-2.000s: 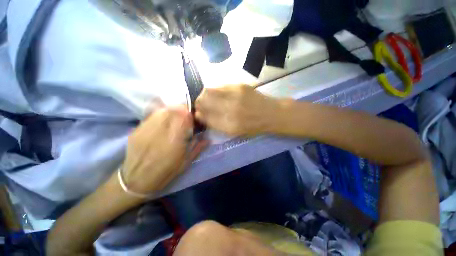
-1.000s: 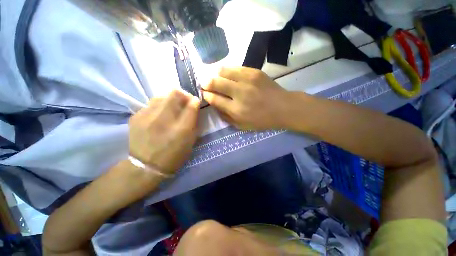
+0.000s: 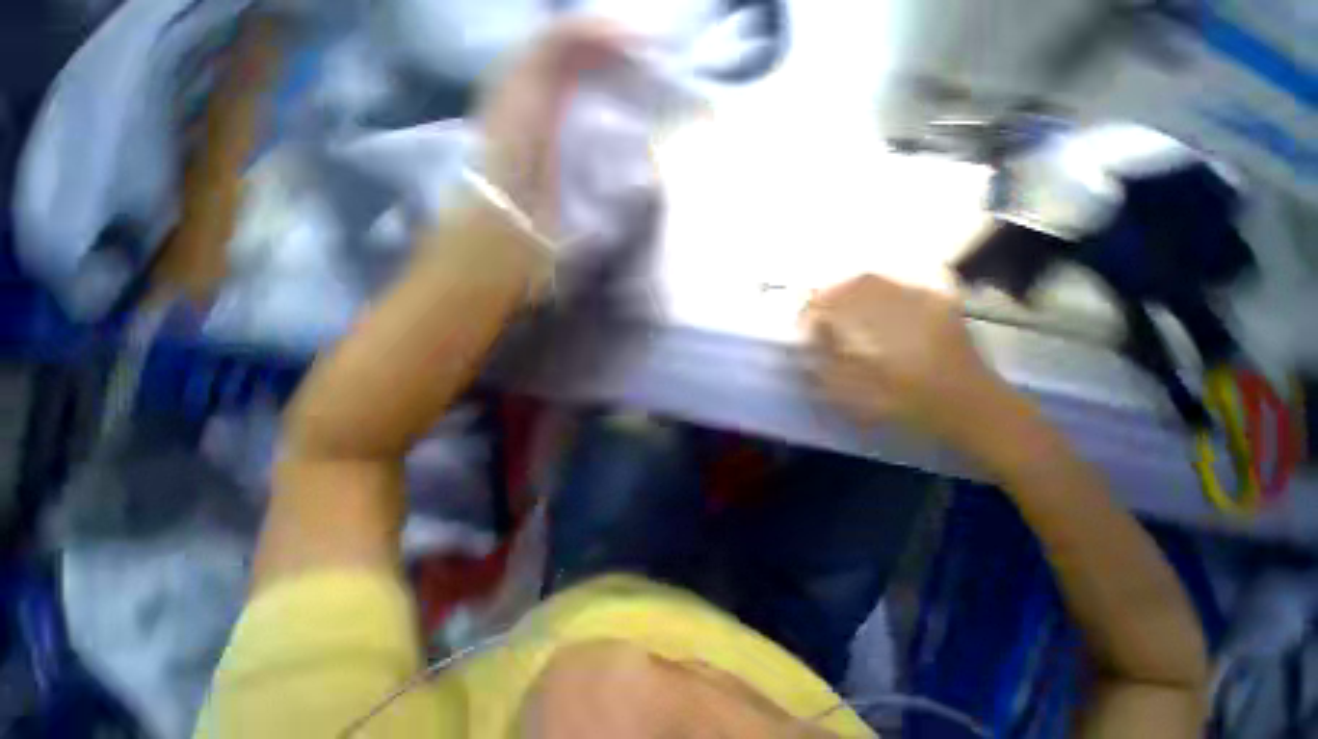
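My left hand (image 3: 557,94) is raised at the upper middle of the head view, strongly blurred. It grips a pale and dark grey garment piece (image 3: 607,188), which hangs down over the table's front edge. My right hand (image 3: 889,339) is low over the table below the bright lamp glare, its fingers curled; whether it holds anything is hidden by blur. The sewing machine's metal parts (image 3: 983,137) show blurred behind my right hand. The needle cannot be made out.
Dark cut strips (image 3: 1178,246) lie right of the machine parts. Scissors with yellow and red handles (image 3: 1243,440) lie at the table's right edge (image 3: 1099,477). Blurred cloth heaps (image 3: 347,217) stand at the left. A blue crate (image 3: 976,592) is below the table.
The view has swung left. My left hand has left the needle area and moved up and left with the garment. My right hand has parted from it. The large cloth has left the machine area.
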